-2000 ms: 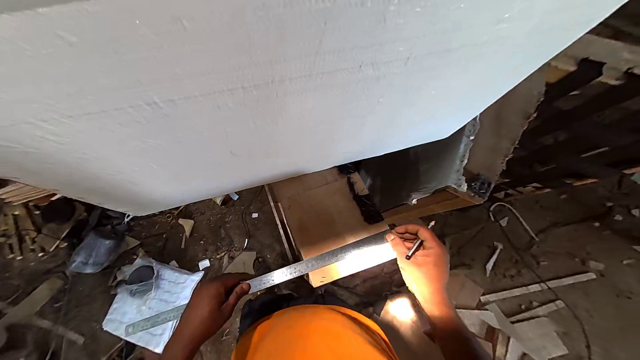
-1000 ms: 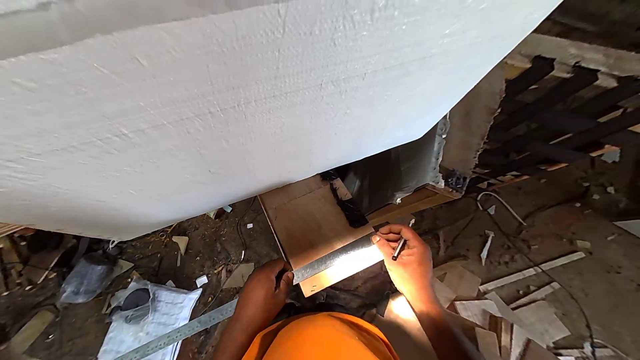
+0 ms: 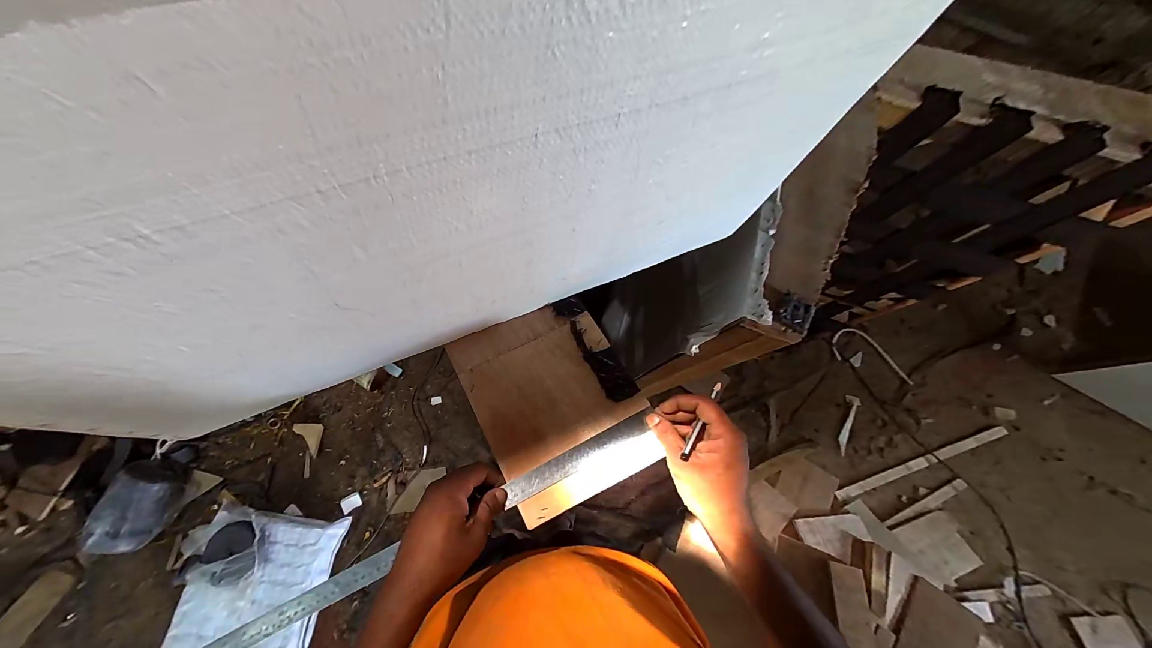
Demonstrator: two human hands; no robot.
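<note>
A long steel ruler [image 3: 576, 459] lies across the near edge of a brown wooden board [image 3: 531, 387], with sunlight glaring on it. My left hand [image 3: 459, 513] pinches it at the board's left edge, and the ruler's end [image 3: 310, 598] reaches out past my wrist to the lower left. My right hand [image 3: 702, 441] grips the ruler's right part between thumb and fingers. A pencil [image 3: 700, 421] is also held in that hand, slanting across the fingers. Beyond the board, black webbing [image 3: 601, 360] hangs at the dark opening under a large white fabric-covered panel [image 3: 405, 189].
Wood offcuts [image 3: 900, 549] are strewn at the lower right. A frame with black straps [image 3: 981, 193] stands at the right. On the littered floor at the left lie a printed sheet [image 3: 297, 549] and a clear plastic bag [image 3: 139, 504]. A thin cable [image 3: 954, 468] crosses the floor.
My hands have come closer together along the ruler, the left one now at the board's edge. More of the board shows than two seconds ago, and the view has shifted somewhat.
</note>
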